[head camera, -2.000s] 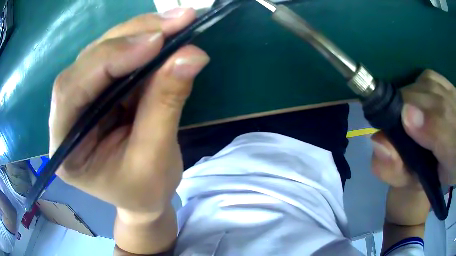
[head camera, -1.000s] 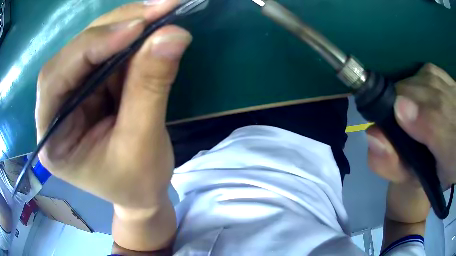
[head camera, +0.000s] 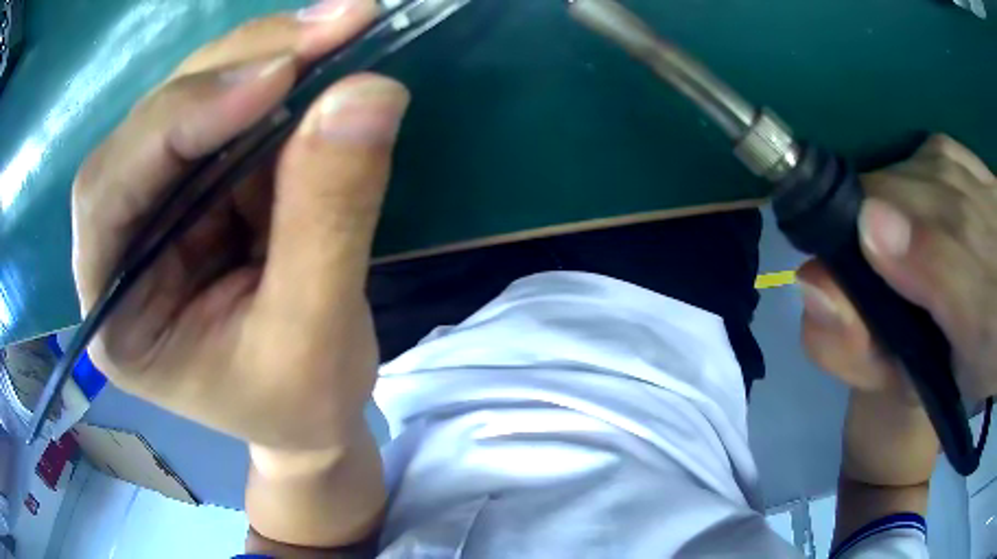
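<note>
My left hand (head camera: 235, 251) holds black tweezers (head camera: 180, 204) between thumb and fingers at the left. The tweezers' near end points down to the lower left, and their tips run up to the top edge, where they are cut off. My right hand (head camera: 918, 262) grips the black handle of a soldering iron (head camera: 716, 96) at the right. Its silver barrel points to the upper left, and its tip is cut off by the top edge. A small pale piece by the tweezers at the top edge is too cut off to tell.
The green bench mat (head camera: 525, 142) has a light brown front edge just before my body. A cardboard piece (head camera: 131, 461) and blue and red things lie below the bench at the lower left. A yellow floor line (head camera: 774, 280) shows at the right.
My left hand has moved left and the tweezers' arms look further apart. The white piece at the top has mostly left view. The iron has shifted slightly up and left.
</note>
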